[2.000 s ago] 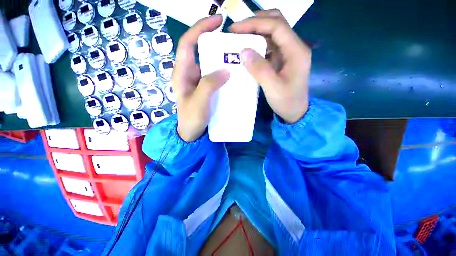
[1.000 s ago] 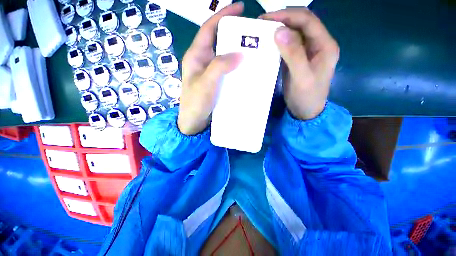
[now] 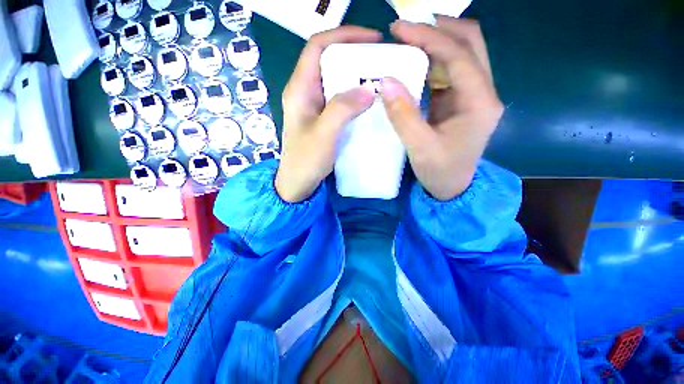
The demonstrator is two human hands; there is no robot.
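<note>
A white power bank housing [image 3: 371, 161] is held upright in front of me, with its small dark display window [image 3: 370, 85] near the top end. My left hand [image 3: 319, 116] grips its left side, with the thumb on the face at the window's lower left edge. My right hand [image 3: 442, 105] grips its right side, with the thumb tip on the window's right part. The thumbs partly cover the window. The fingers behind the housing are mostly hidden.
A sheet of round lenses [image 3: 180, 101] lies left on the dark green bench [image 3: 570, 90]. White housings [image 3: 43, 120] lean at far left. Another housing [image 3: 304, 13] lies at the far side. A red rack [image 3: 132, 259] with white units stands below the bench edge.
The housing has been turned straighter, and its top end has moved down a little since a second ago. Both thumbs have come together over the display window.
</note>
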